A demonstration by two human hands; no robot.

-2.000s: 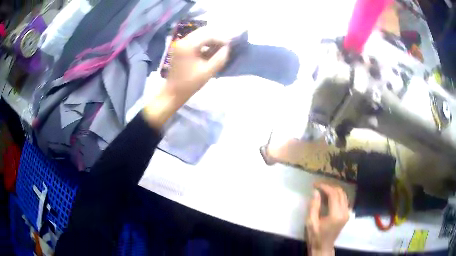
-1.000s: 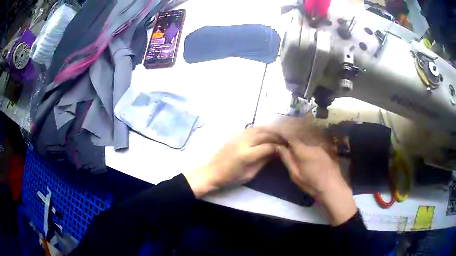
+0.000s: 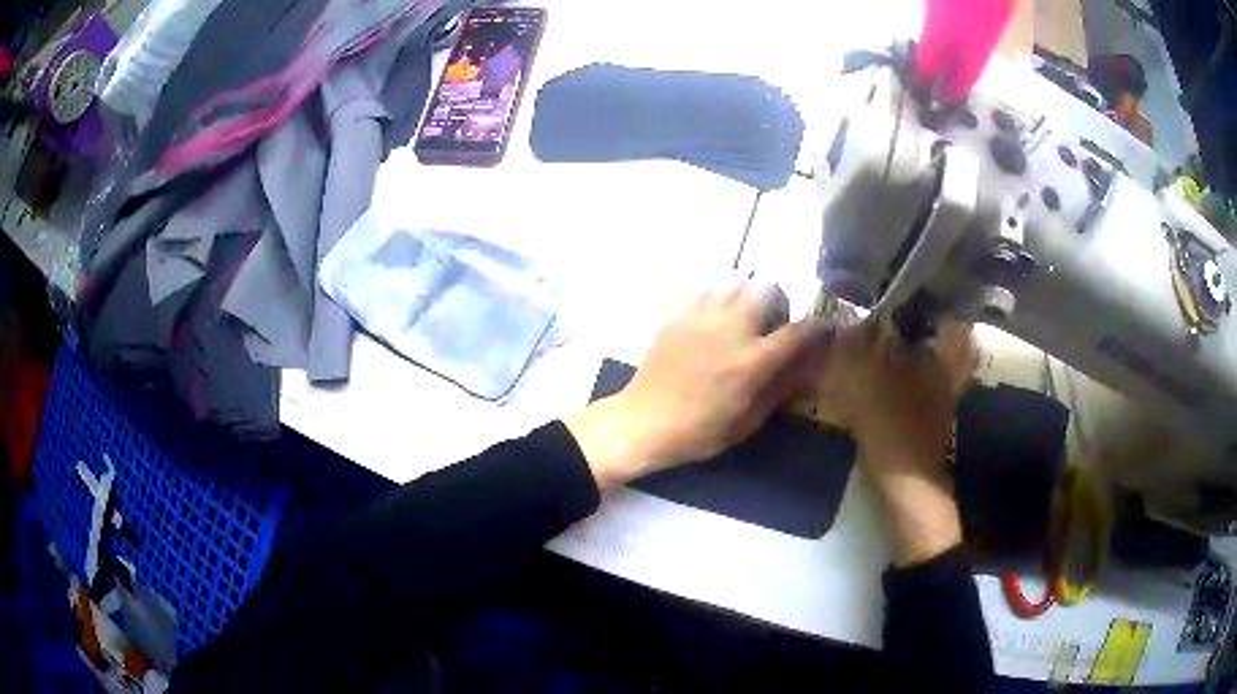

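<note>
A dark cut piece lies flat on the white table in front of the sewing machine. My left hand rests on its upper part, fingers towards the needle area. My right hand is close beside it under the machine head, partly hidden by the head. Both hands press on the dark piece near the presser foot; their fingertips and what lies under them are hard to see. A dark blue-grey stack of cut pieces lies behind. A light grey-blue stack lies to the left.
A lit smartphone lies beside a large heap of grey cloth with pink streaks. Red and yellow scissors handles and a black piece are at the right. A blue basket with scraps stands below left.
My left hand first moved from the dark stack to the machine. Since then both hands have moved up towards the needle, and more of the dark piece shows below them.
</note>
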